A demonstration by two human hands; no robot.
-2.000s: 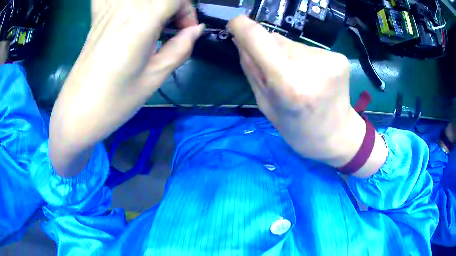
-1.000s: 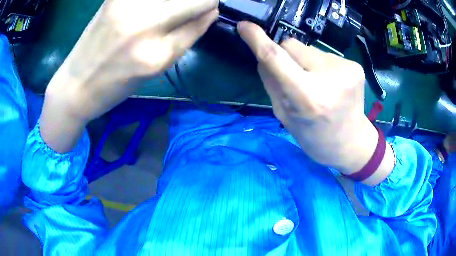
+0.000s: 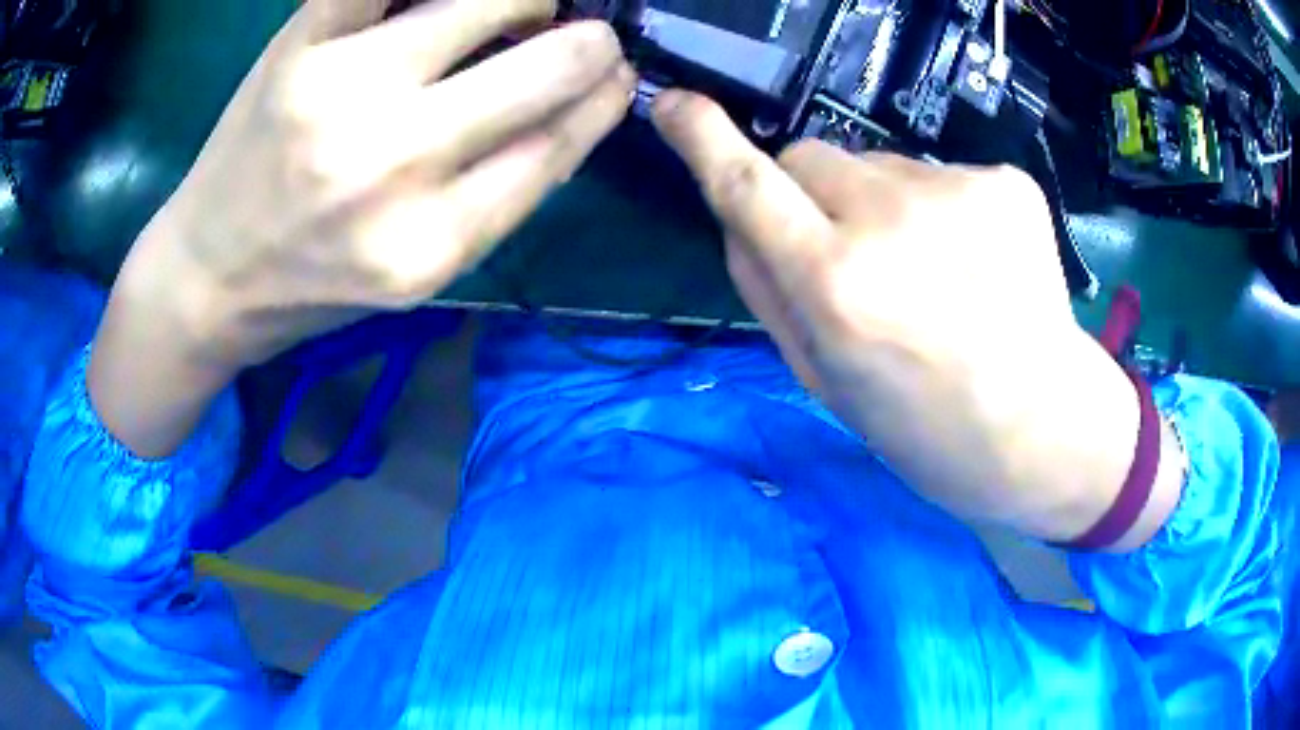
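Observation:
An open black device unit (image 3: 720, 52) lies at the top edge of the picture, partly cut off, with a flat grey band along its near part. My left hand (image 3: 385, 171) is at its left end, fingers bent together at the near edge; what it holds, if anything, is hidden. My right hand (image 3: 912, 285), with a dark red wristband, lies over the near edge, its index fingertip close to my left fingertips. Its other fingers are curled under and hidden. Thin dark leads (image 3: 570, 342) hang below the unit over the bench edge.
A second open unit with a yellow-wrapped part (image 3: 1162, 136) lies at the upper right. Another (image 3: 32, 89) is at the upper left. A dark strip-like thing with a pale tip (image 3: 1086, 274) lies right of my right hand. A blue frame (image 3: 317, 414) stands below the green bench (image 3: 129, 186).
Both hands stay at the unit's near edge. My left hand has turned over from its earlier pose. My right hand and wrist have moved slightly right and down.

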